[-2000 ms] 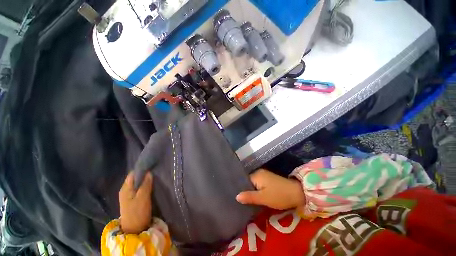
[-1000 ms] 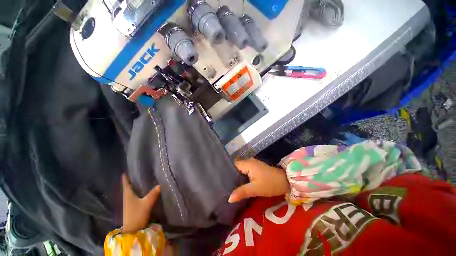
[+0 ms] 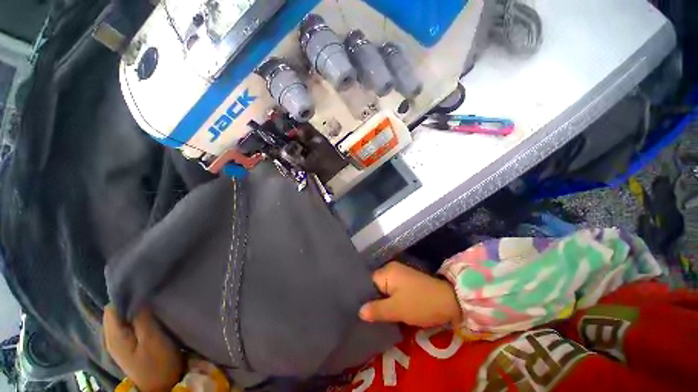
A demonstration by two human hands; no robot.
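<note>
A dark grey garment panel (image 3: 298, 268) lies in front of the overlock machine (image 3: 229, 84), its far end at the presser foot (image 3: 302, 180). A paler stitched seam (image 3: 232, 283) runs down the panel. My left hand (image 3: 141, 348) grips the panel's lower left edge, fingers partly hidden by cloth. My right hand (image 3: 413, 295) holds the right edge between thumb and fingers. The needle area (image 3: 287, 142) is dark and cluttered; the needle itself cannot be made out.
A dark garment pile (image 3: 69, 176) fills the left side. The white table (image 3: 566, 84) bears a pink-and-blue cutter (image 3: 481, 124) and a grey coiled cord (image 3: 520, 27). An orange-and-white label (image 3: 373, 148) is on the guard. Blue-edged cloth (image 3: 643, 157) hangs beyond the table edge.
My left hand has moved left and down, from open beside the panel to gripping its edge. The panel is spread wider to the left. My right hand stays at the right edge.
</note>
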